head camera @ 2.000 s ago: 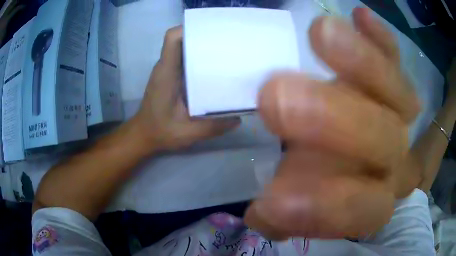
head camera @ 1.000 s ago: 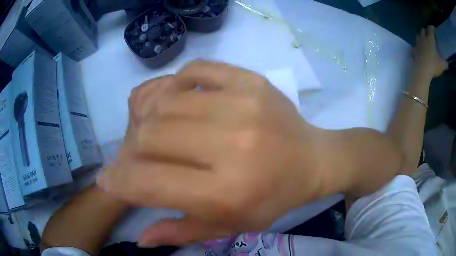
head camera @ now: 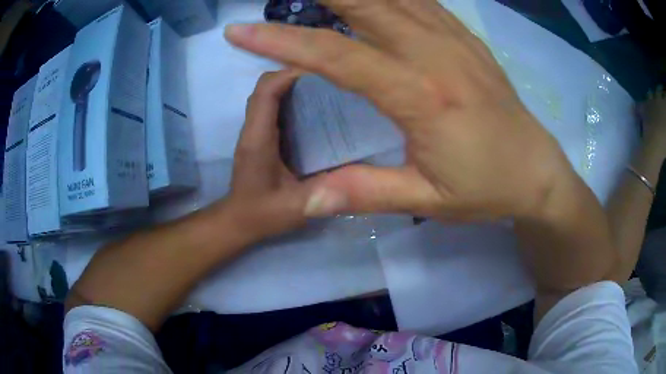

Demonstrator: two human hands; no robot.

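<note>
A light retail box with small printed text [head camera: 339, 124] stands out in front of me at the middle of the view, partly hidden by my hands. My left hand [head camera: 255, 168] is bare and holds the box from its left side. My right hand [head camera: 445, 109] is bare, its fingers and thumb spread apart over the right side of the box. The right thumb tip is near the box's lower edge; whether it touches cannot be told. The top of the right hand is cut off by the frame.
Several upright blue "MINI FAN" boxes [head camera: 87, 139] stand at left. A dark cup of small parts [head camera: 303, 13] is behind my right hand. White sheets [head camera: 453, 270] with shiny tape cover the bench. Another person's arm with a bracelet [head camera: 641, 175] is at far right.
The white box end seen earlier has given way to a printed face between my hands. My right hand passed across the middle and now stands spread at the right. The view has shifted.
</note>
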